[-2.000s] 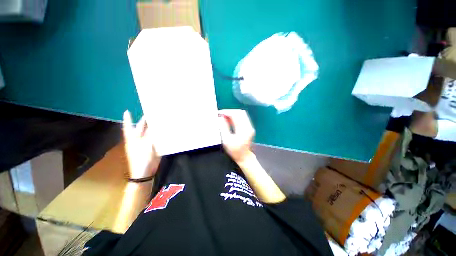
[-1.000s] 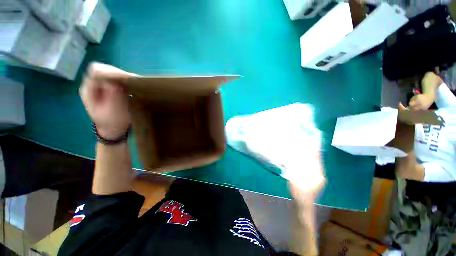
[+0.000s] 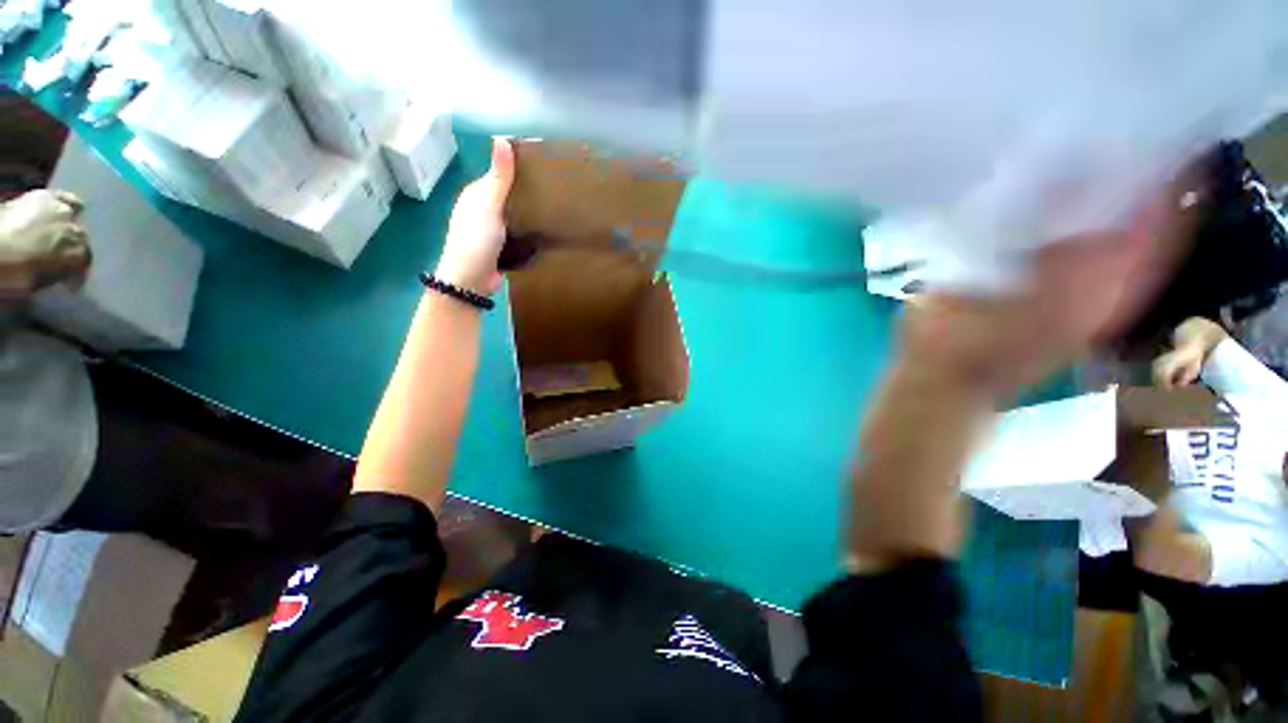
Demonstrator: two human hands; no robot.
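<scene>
The retail box (image 3: 600, 431) stands open on the green table, its brown inside facing up and a small light brown piece low inside. My left hand (image 3: 478, 233) grips the box by the edge of its raised flap. My right hand (image 3: 1059, 297), blurred, holds up the wrapped appliance (image 3: 904, 106), a large blurred white bundle close to the camera. A dark power cord (image 3: 791, 273) runs from the bundle across to the box opening, beside my left hand. Its end by my left hand is unclear.
Small white boxes (image 3: 304, 191) are stacked at the far left. A co-worker's hand (image 3: 50, 240) is by a grey-white box (image 3: 127, 269) at left. At right, a person in a white shirt (image 3: 1229, 466) is beside another open white box (image 3: 1045, 452).
The wrapped appliance has been lifted from low over the table up close to the camera in my right hand. The box now stands further from me, its flap raised by my left hand.
</scene>
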